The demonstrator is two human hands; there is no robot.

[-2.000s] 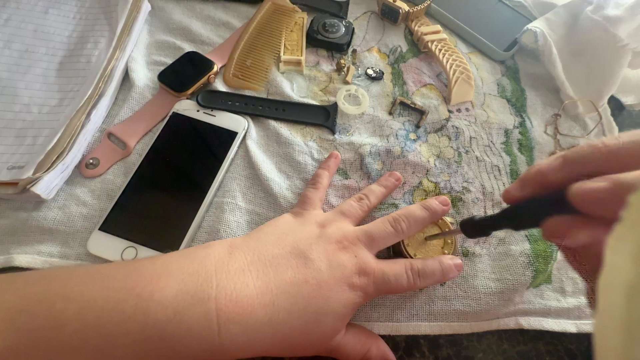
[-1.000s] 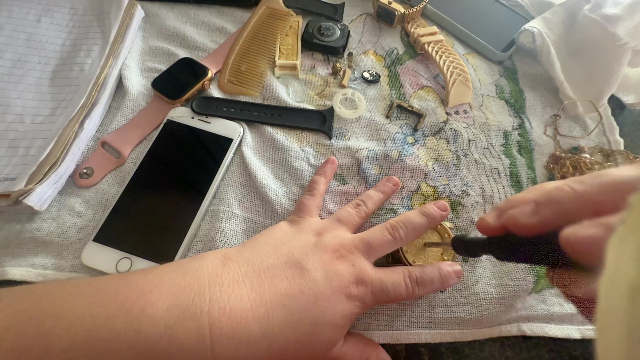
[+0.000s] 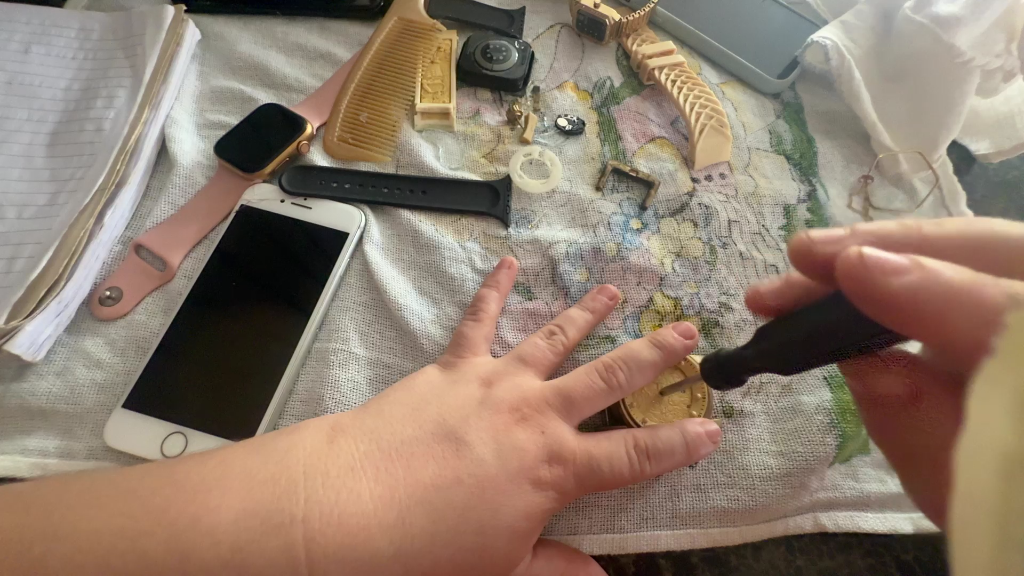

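Observation:
A round gold-coloured watch dial [image 3: 666, 400] lies near the cloth's front edge. My left hand [image 3: 552, 408] is spread palm down, its index finger and the finger beside it on either side of the dial. At the right, my right hand [image 3: 920, 312] holds a small black-handled screwdriver [image 3: 788, 340], whose thin metal shaft slants down to the dial's face. Whether the tip touches the dial cannot be told. The left thumb is partly cut off by the lower frame edge.
Behind the hands lie a white phone [image 3: 236, 320], a pink-strapped smartwatch [image 3: 260, 140], a black watch strap [image 3: 396, 192], a comb [image 3: 380, 84], a white ring [image 3: 535, 169] and a link bracelet [image 3: 680, 100]. A notebook [image 3: 72, 136] is at the left, a grey phone [image 3: 728, 36] at the back.
The right hand has shifted and its fingers now sit higher around the screwdriver, which is still pointed at the dial. The left hand has stayed spread beside the dial.

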